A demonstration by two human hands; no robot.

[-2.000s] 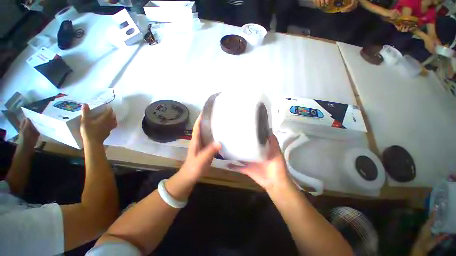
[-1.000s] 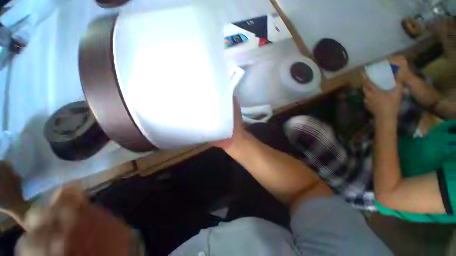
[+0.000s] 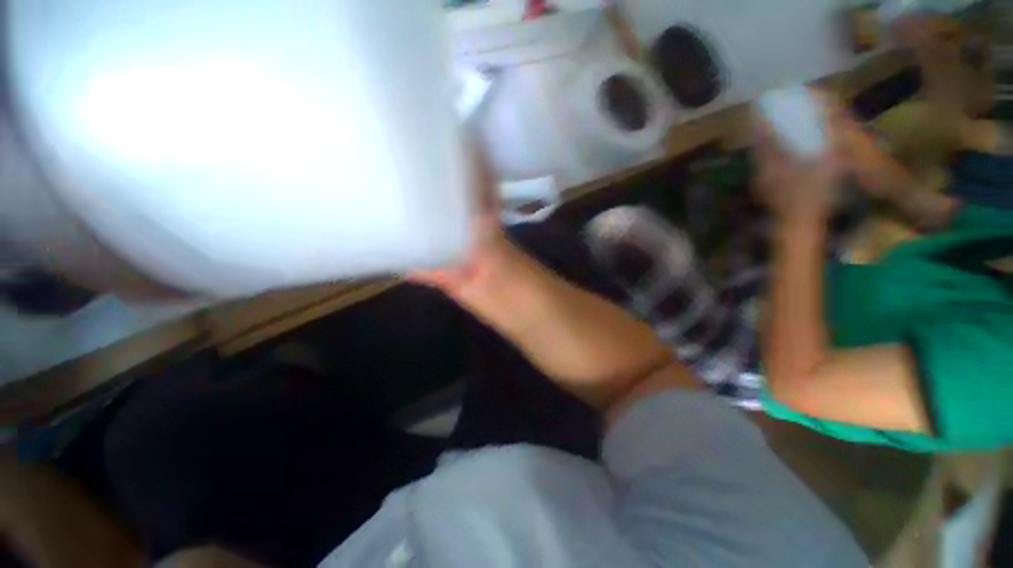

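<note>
The assembled unit, a large white drum (image 3: 256, 144), fills the upper left, close to the camera and blurred. Its brown band shows faintly at the left edge, cut off by the picture. My right hand (image 3: 472, 255) holds the drum at its lower right side; most of the fingers are hidden behind it. My left hand cannot be made out. A blurred arm shows at the lower left corner, and whose it is cannot be told.
Another white unit with a brown centre disc (image 3: 625, 102) lies on the table beyond my right hand. A dark brown round part (image 3: 686, 67) is beside it. A white curved strip (image 3: 528, 198) lies at the table edge (image 3: 300, 316). A person in green (image 3: 933, 333) at right holds a white part (image 3: 794, 120).
The drum is closer to the camera and further to the upper left, still in my right hand. The view has shifted right since two seconds ago, when both my hands held the drum.
</note>
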